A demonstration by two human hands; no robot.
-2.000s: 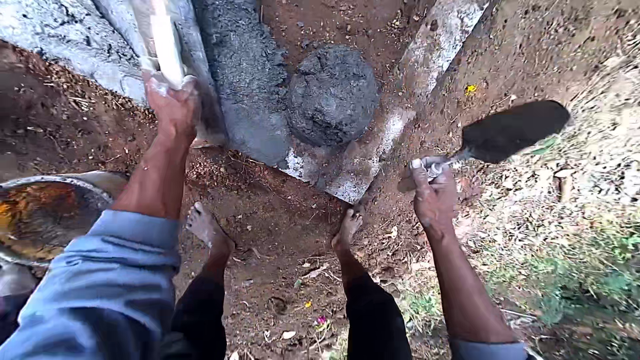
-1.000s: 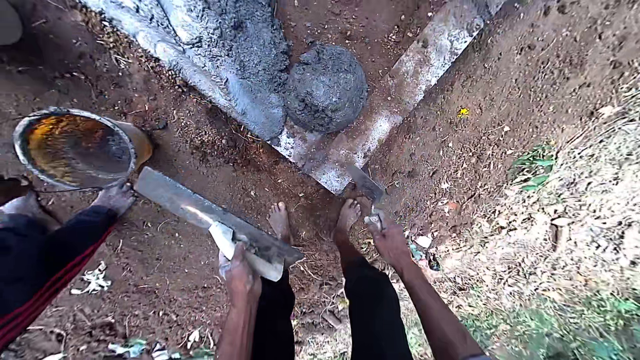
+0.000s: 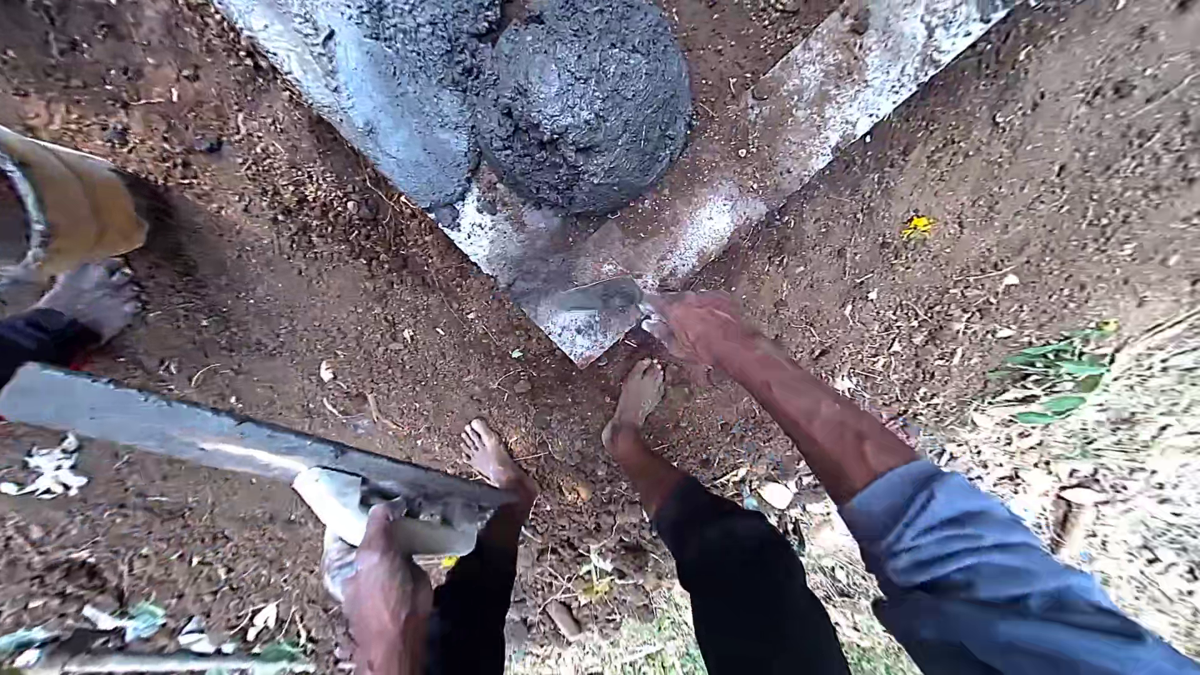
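Observation:
My left hand (image 3: 384, 581) grips the pale handle of a long flat plastering float (image 3: 206, 436), held low at the left over the soil. My right hand (image 3: 698, 328) is closed around the handle of a pointed trowel (image 3: 605, 295), its blade over the corner of a flat concrete slab strip (image 3: 717, 220). A round mound of wet grey mortar (image 3: 591, 103) sits on the strip just beyond the trowel. Smoothed wet mortar (image 3: 398, 117) covers the strip's left arm. The trowel's handle is mostly hidden by my fingers.
At the left edge stands a yellowish bucket (image 3: 89, 202) beside another person's bare foot (image 3: 94, 300). My own feet stand on brown soil close to the slab corner (image 3: 586, 352). Leafy weeds (image 3: 1059, 375) and dry grass lie at the right.
The left hand has brought the float down from the wet mortar to the lower left. My right hand has moved the trowel from the right side in to the slab corner.

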